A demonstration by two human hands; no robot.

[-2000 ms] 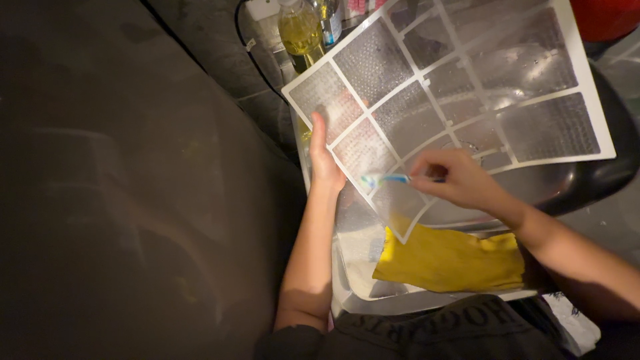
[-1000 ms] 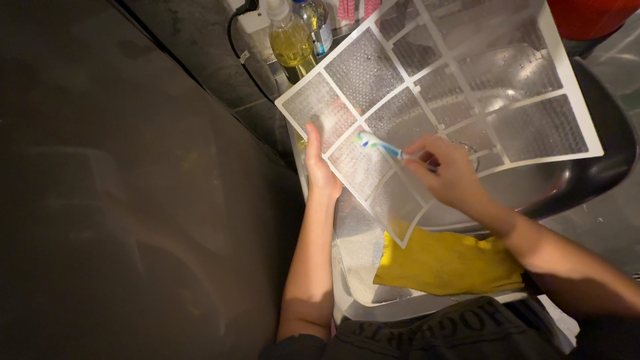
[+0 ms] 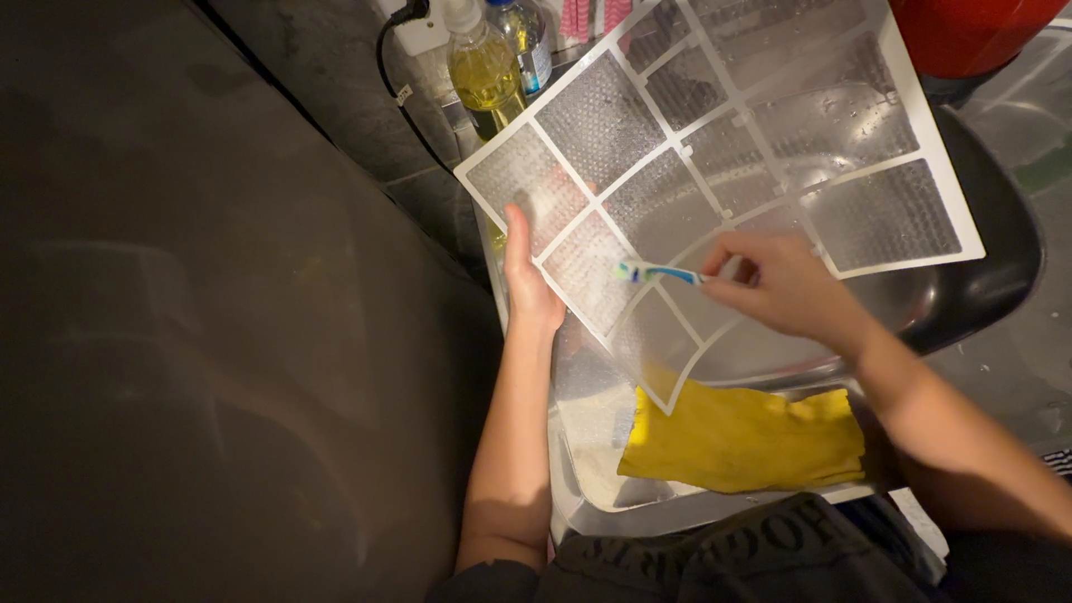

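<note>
A white-framed mesh filter panel (image 3: 677, 141) is held tilted over a metal sink (image 3: 578, 494). My left hand (image 3: 532, 280) grips its lower left edge, thumb in front and fingers behind the mesh. In my right hand (image 3: 775, 285) is a blue and white toothbrush (image 3: 674, 274), its bristles at the mesh of a lower left section; whether they touch it is unclear. Below the panel's bottom corner, a yellow cloth (image 3: 745, 440) lies across the sink's near part.
Behind the panel stand a bottle of yellow liquid (image 3: 486, 75) and a blue-capped bottle (image 3: 529, 42). A black cable (image 3: 381, 75) runs down the wall from a plug. A red container (image 3: 971, 33) is at the upper right, and a large dark surface (image 3: 209, 318) fills the left.
The toothbrush in my right hand went up across the mesh and has come back down. My left hand keeps its hold on the panel's edge.
</note>
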